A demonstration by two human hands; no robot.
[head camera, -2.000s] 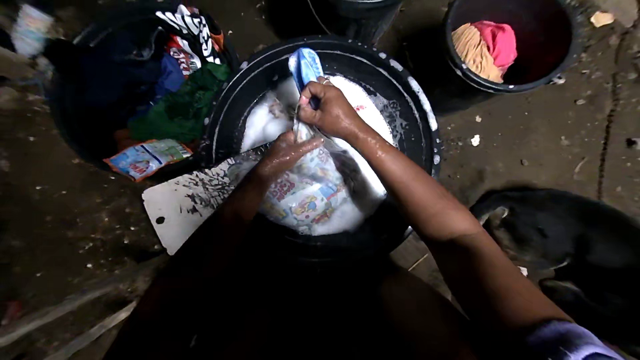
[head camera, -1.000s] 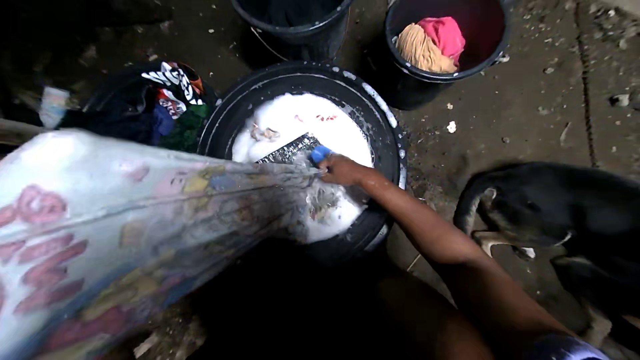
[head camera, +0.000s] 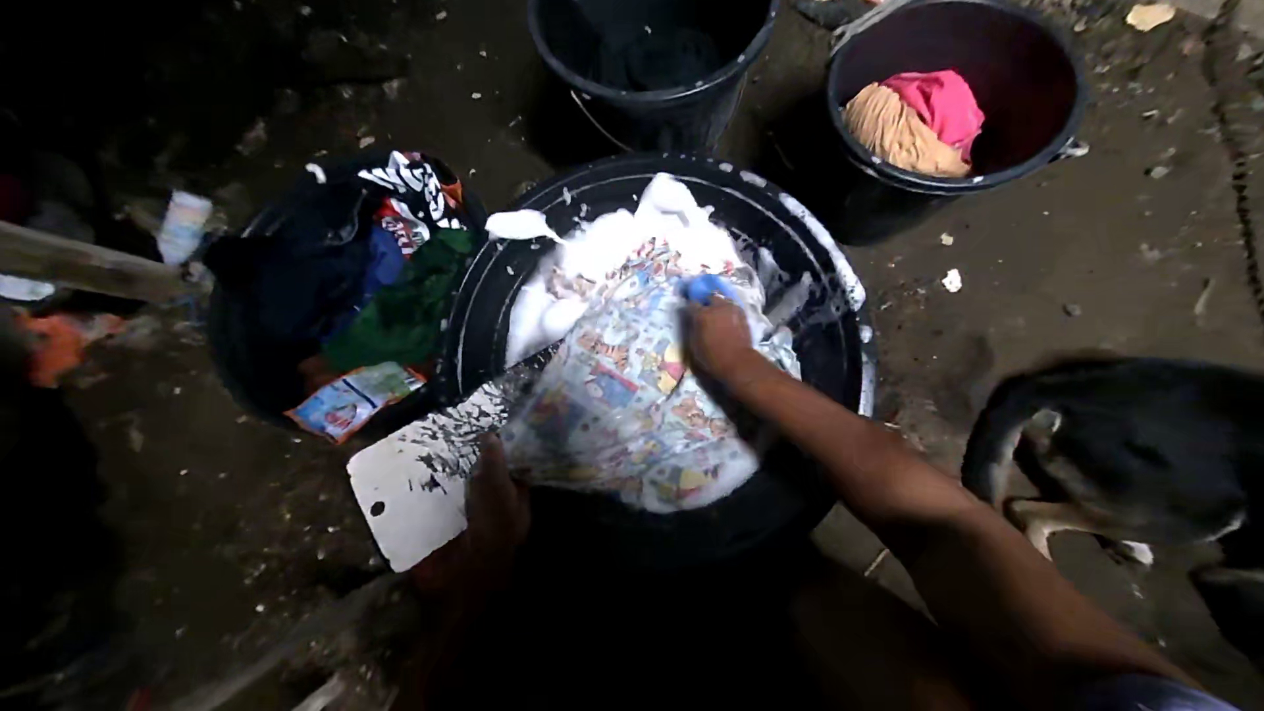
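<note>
A wet printed cloth [head camera: 632,395] lies spread over a worn white board [head camera: 420,484] that slants into a round black basin [head camera: 859,380] holding white suds [head camera: 583,257]. My right hand [head camera: 719,336] is closed on a blue object [head camera: 709,288], possibly a brush, on top of the cloth. In shadow, my left hand [head camera: 497,499] is at the lower left edge of the cloth, against the board; its fingers are too dark to make out fully.
A tub of dark and green clothes [head camera: 400,301] with a printed packet [head camera: 354,400] stands left. Behind are a dark bucket [head camera: 652,94] and a bucket [head camera: 1071,118] holding peach and pink cloth [head camera: 908,128]. A black dog [head camera: 1126,444] lies on the ground at right.
The cloth, stretched out to the left a second ago, now lies over the board in the basin. My left hand has come back into view beside the board.
</note>
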